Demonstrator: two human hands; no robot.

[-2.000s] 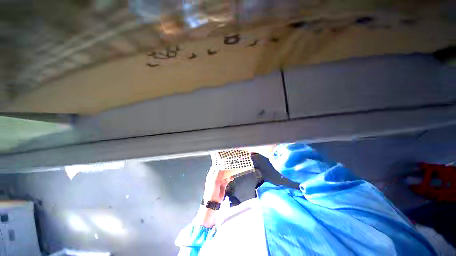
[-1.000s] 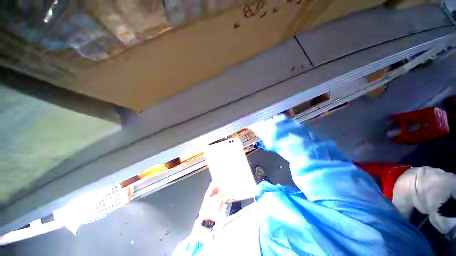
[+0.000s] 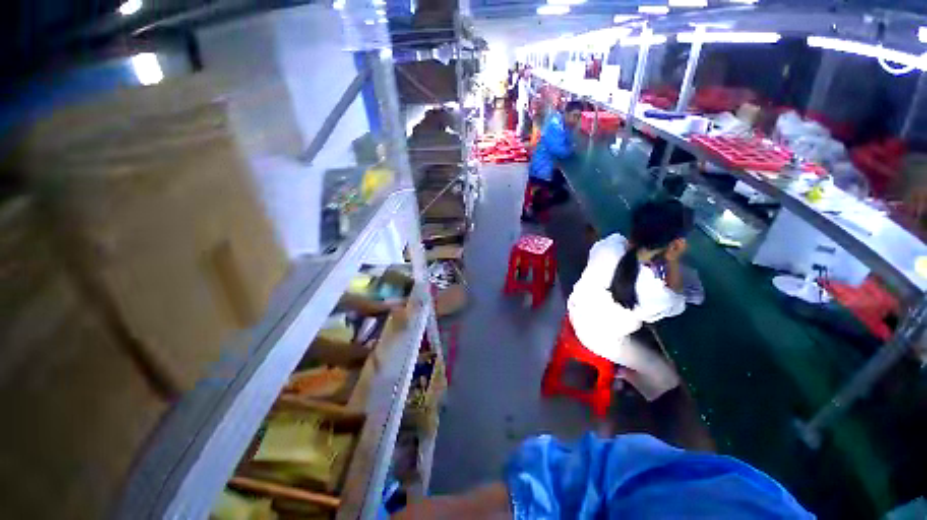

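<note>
My right arm in its blue sleeve (image 3: 640, 482) crosses the bottom edge. A blurred strip of bare skin, the wrist or part of my right hand (image 3: 457, 505), points left toward the rack and is cut off by the edge; its fingers and anything in them are not visible. My left hand is out of the picture. The metal rack (image 3: 305, 295) stands close at left. Its compartments hold yellowish label sheets (image 3: 295, 447) between brown dividers (image 3: 290, 492), with an orange-brown stack (image 3: 317, 382) farther along.
Large brown cartons (image 3: 152, 223) fill the upper left. An aisle runs forward between racks and the dark-green conveyor belt (image 3: 747, 386). A person in white (image 3: 615, 295) sits on a red stool (image 3: 579, 371). Another red stool (image 3: 532, 266) and a person in blue (image 3: 552, 147) are farther along.
The view has swung up from the rack edge and floor to the aisle and belt. My left hand and the white label sheet it held have left the picture. My right sleeve is now lower.
</note>
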